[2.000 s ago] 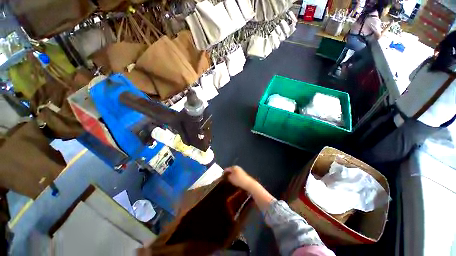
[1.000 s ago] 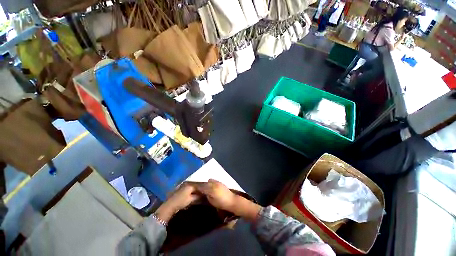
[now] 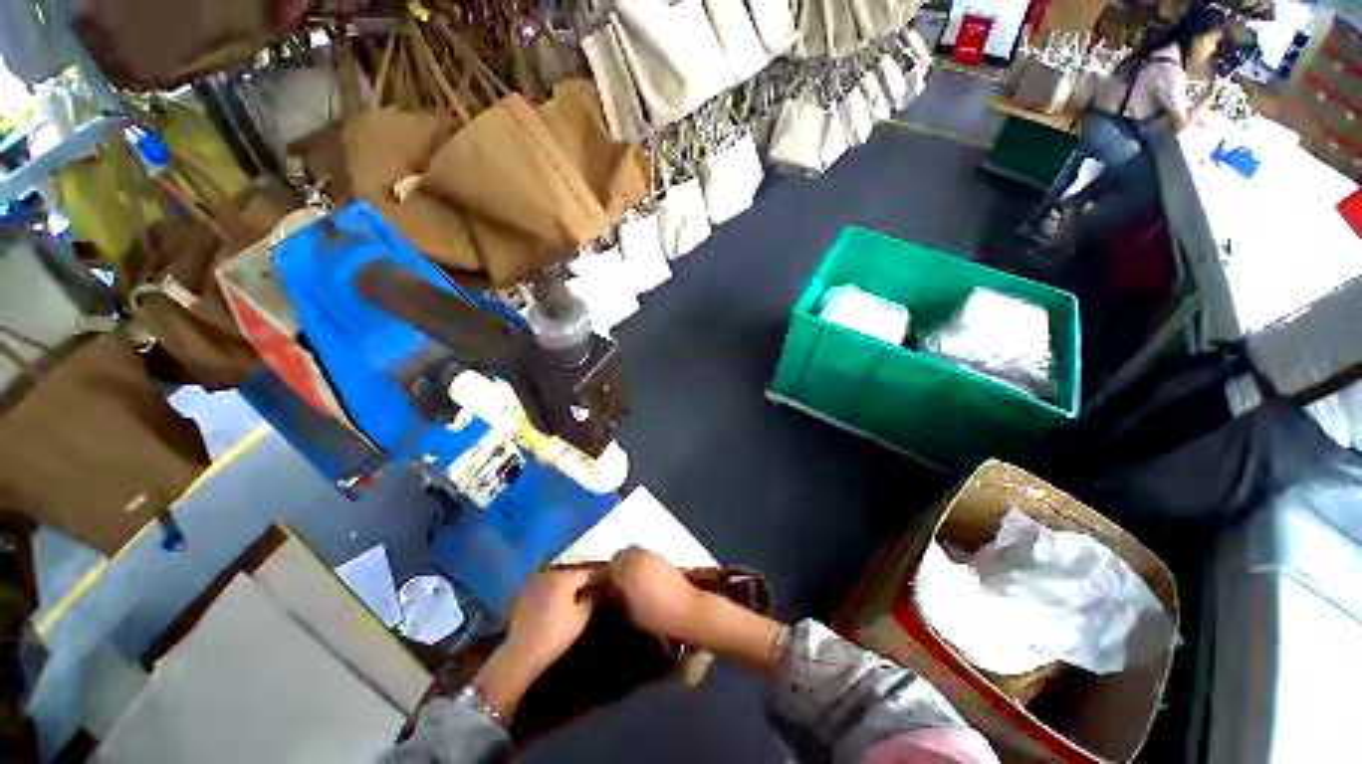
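Note:
A brown tote bag body point(image 3: 575, 690) hangs with its dark mouth open towards me at the bottom centre. My left hand point(image 3: 550, 609) and my right hand point(image 3: 653, 591) meet at its far top edge and pinch it; the fingertips are partly hidden. A white card point(image 3: 639, 528) lies just beyond the hands. The blue bench press point(image 3: 366, 321) stands ahead to the left. Its dark press head point(image 3: 574, 366) is above and beyond the hands, not touching them. A white tube with yellow tape point(image 3: 533, 433) runs beside the head.
A pale board stack point(image 3: 247, 672) is at the lower left. A green crate point(image 3: 919, 400) with white-wrapped bundles and an open carton point(image 3: 896, 597) with white plastic stand on the right. Brown and cream bags point(image 3: 523, 179) hang behind. A person point(image 3: 1143, 97) is at a white table, far right.
My left hand has come to the bag edge beside my right hand, as against two seconds ago. Since one second ago the hands have barely moved. The person in the near right has left the view.

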